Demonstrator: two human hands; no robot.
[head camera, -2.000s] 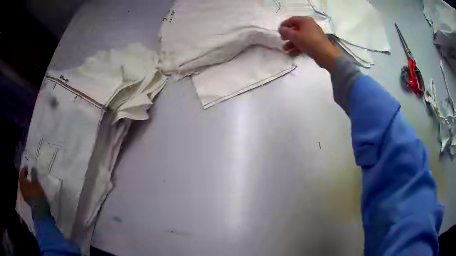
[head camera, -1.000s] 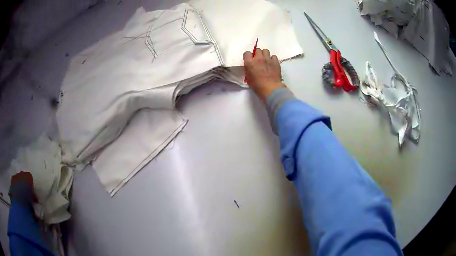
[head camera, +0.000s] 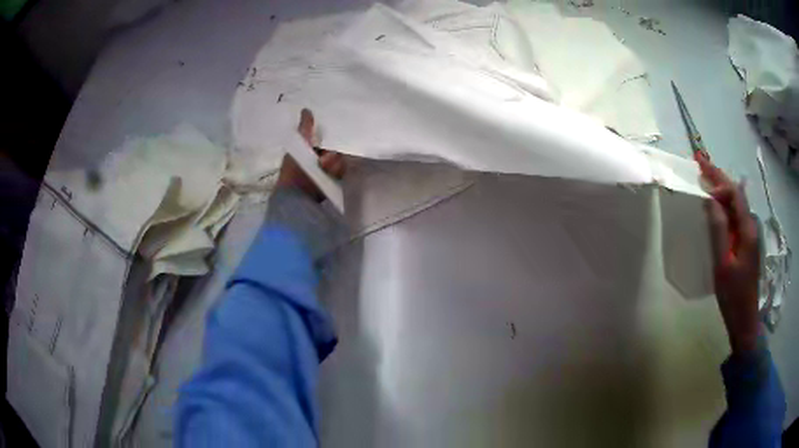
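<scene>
A white garment panel (head camera: 526, 131) is lifted off the pile of panels (head camera: 272, 66) and stretched between my hands, its near edge above the table. My left hand (head camera: 311, 166) is at the panel's left end, with a small stiff white template (head camera: 317, 178) in it; the fingers are partly hidden. My right hand (head camera: 734, 249) grips the panel's right end at the right. A red pencil (head camera: 733, 243) shows in the right palm, slightly blurred. A flap of cloth hangs below the right end.
Bundled white pieces (head camera: 70, 280) lie at the left and over the table edge. Scissors (head camera: 688, 118) lie behind my right hand, their handles mostly hidden. Cloth scraps (head camera: 773, 249) lie at the far right, with a cloth bundle (head camera: 767, 61) in the far right corner.
My left hand has moved from the bundled pieces to the panel's left end. My right hand has moved right and taken hold of the panel, which is now raised. The view has shifted.
</scene>
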